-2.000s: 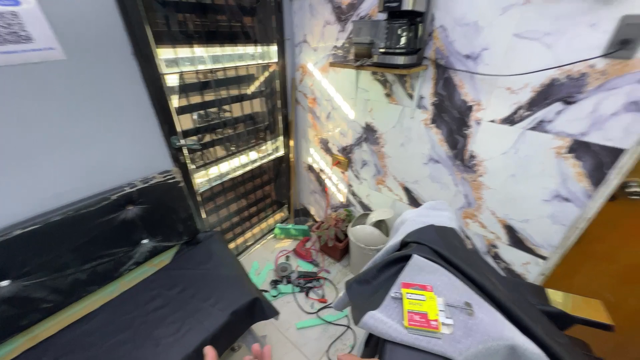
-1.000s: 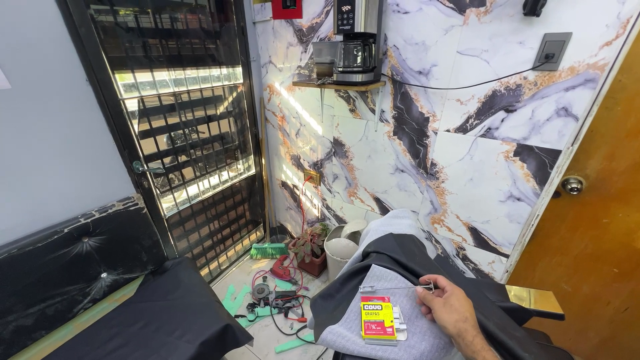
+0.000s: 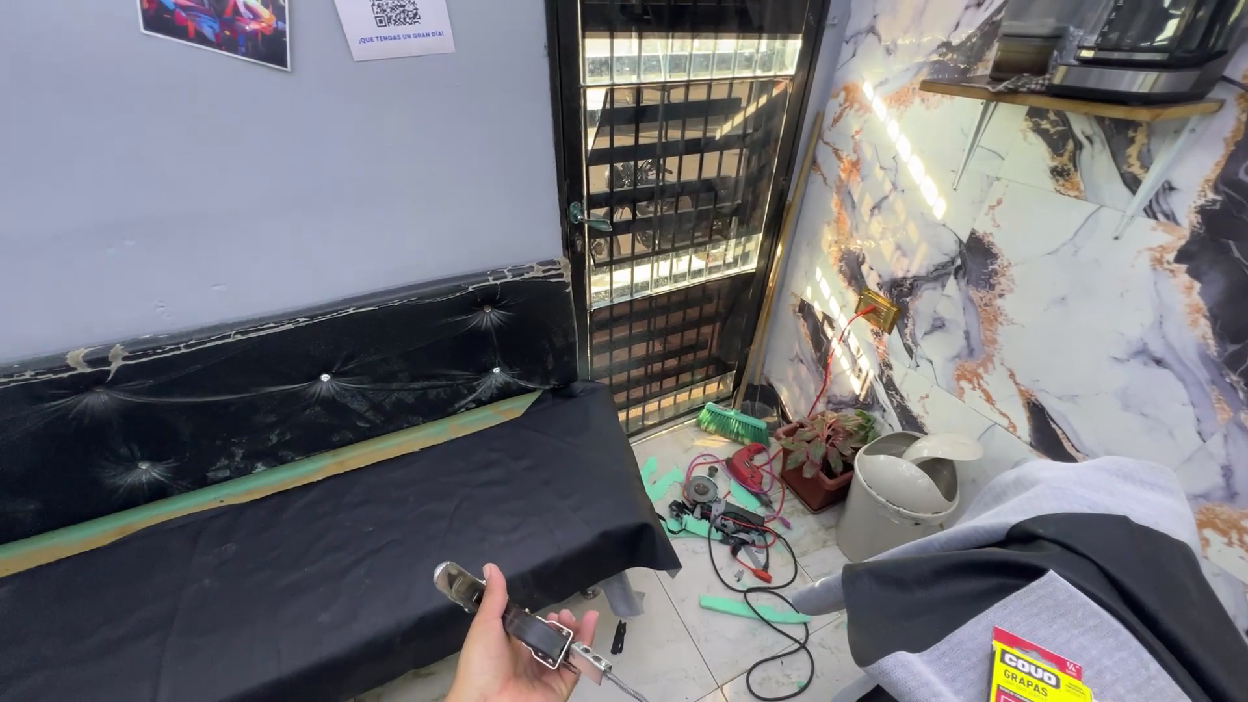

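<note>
My left hand is at the lower middle, palm up, its fingers around what looks like a metal hand staple gun. The tool slants down to the right, and a thin metal rod shows by its lower right end. Behind the hand lies black upholstery fabric, spread over a bench seat. A yellow and red box of staples sits on grey-backed fabric at the lower right, its bottom cut off by the frame. My right hand is out of view.
A tufted black backrest runs along the wall. On the tiled floor lie an angle grinder, a red tool, cables and green strips. Beyond stand a potted plant, a bin, a broom and a barred door.
My right hand, earlier at the staple box with a thin metal piece, has left the view. My left hand has come into view with the staple gun. The view has swung left.
</note>
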